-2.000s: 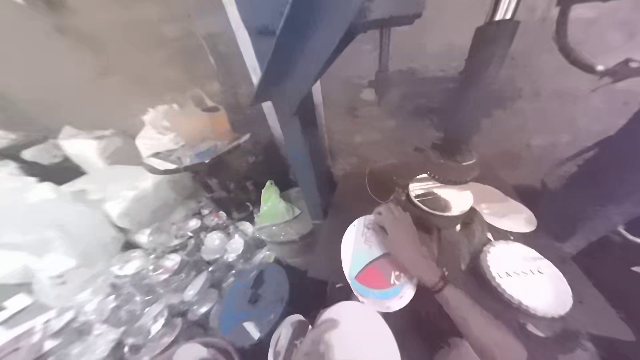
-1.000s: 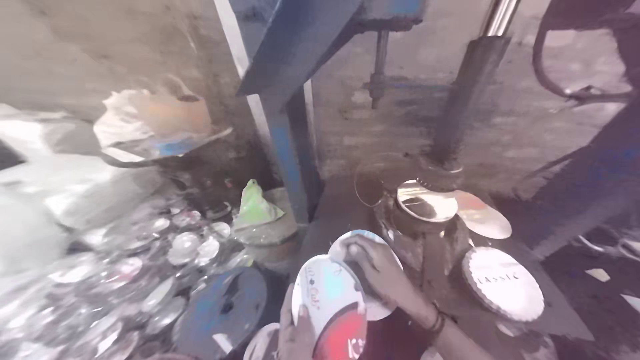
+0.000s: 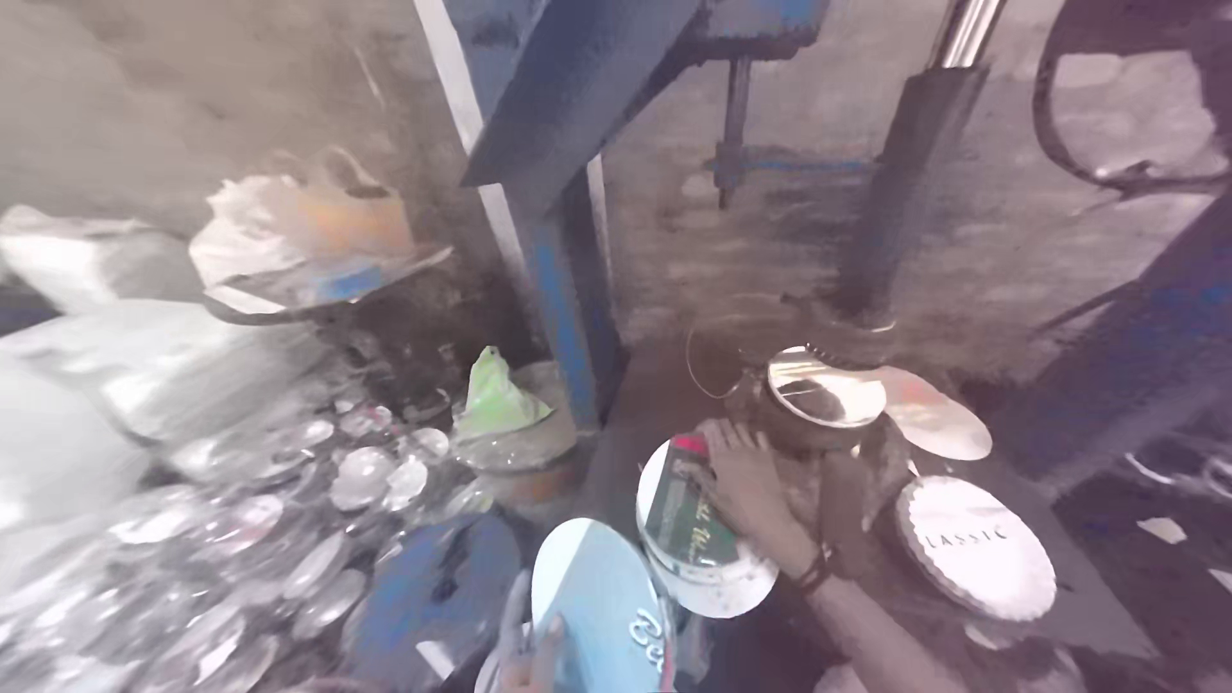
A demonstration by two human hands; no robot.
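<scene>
My left hand (image 3: 531,650), at the bottom edge, holds a light blue and white printed disc (image 3: 599,606); its fingers are partly cut off by the frame. To its right, my right hand (image 3: 746,481) lies with spread fingers on a green and white printed disc (image 3: 679,515) on top of a stack; whether it grips the disc I cannot tell. Behind that hand, a shiny round metal die (image 3: 828,390) sits on the machine, with a pale flat disc (image 3: 938,414) beside it. A stack of white discs with scalloped edges (image 3: 977,549) stands at the right.
Many shiny round pieces (image 3: 279,539) are heaped at left, beside white sacks (image 3: 173,385). A blue round lid or stool top (image 3: 433,597) stands nearer. A bowl (image 3: 520,448) carries a green bag (image 3: 496,395). A blue metal frame (image 3: 568,318) and a press cylinder (image 3: 890,192) rise behind.
My right hand has moved from the discs held near my left hand onto the green printed disc. The red and white printed disc no longer shows; a light blue one is in my left hand.
</scene>
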